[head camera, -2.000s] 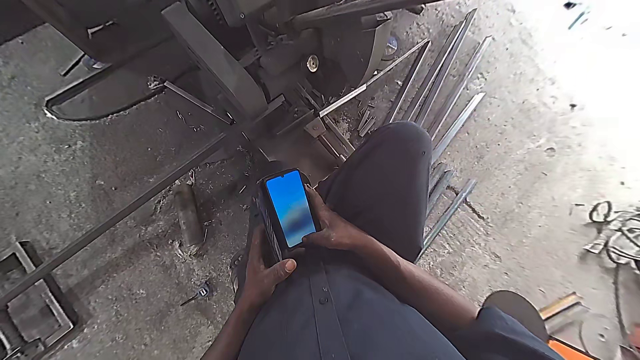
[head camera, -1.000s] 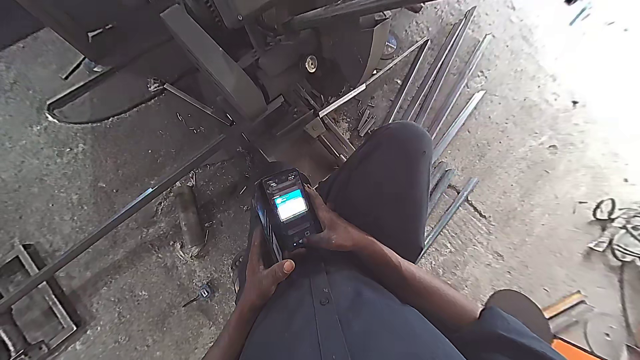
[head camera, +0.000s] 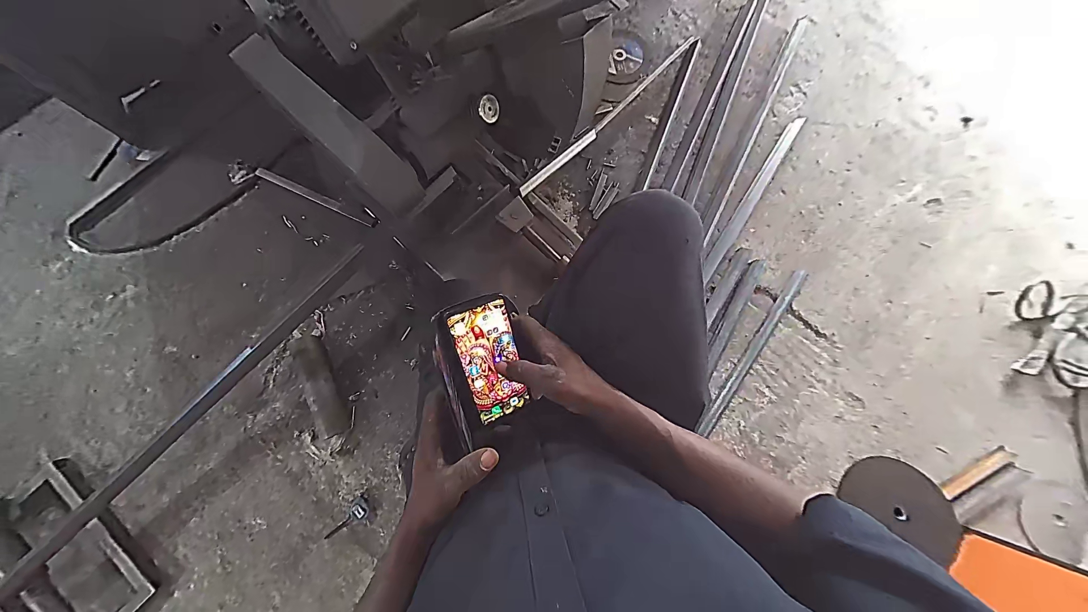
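Observation:
A smartphone (head camera: 489, 361) in a dark case lies over my lap, its lit screen showing a colourful picture with small icons. My left hand (head camera: 450, 472) grips the phone's lower left side, thumb near the bottom corner and fingers mostly hidden beneath it. From the right, my right hand (head camera: 552, 365) holds the phone's edge, and its thumb lies over the right part of the screen. Behind the phone is my bent knee (head camera: 654, 255) in dark trousers.
A dark metal machine (head camera: 527, 102) stands ahead. Metal bars (head camera: 756, 187) lie on the concrete floor to the right, a long bar (head camera: 195, 416) runs at left beside a metal frame (head camera: 127, 561). A cutting disc (head camera: 897, 510) and an orange object (head camera: 1020, 578) are lower right.
The phone screen has gone from a blue picture, through a dark view with a bright panel, to a colourful picture with icons. My right thumb has moved up over the screen.

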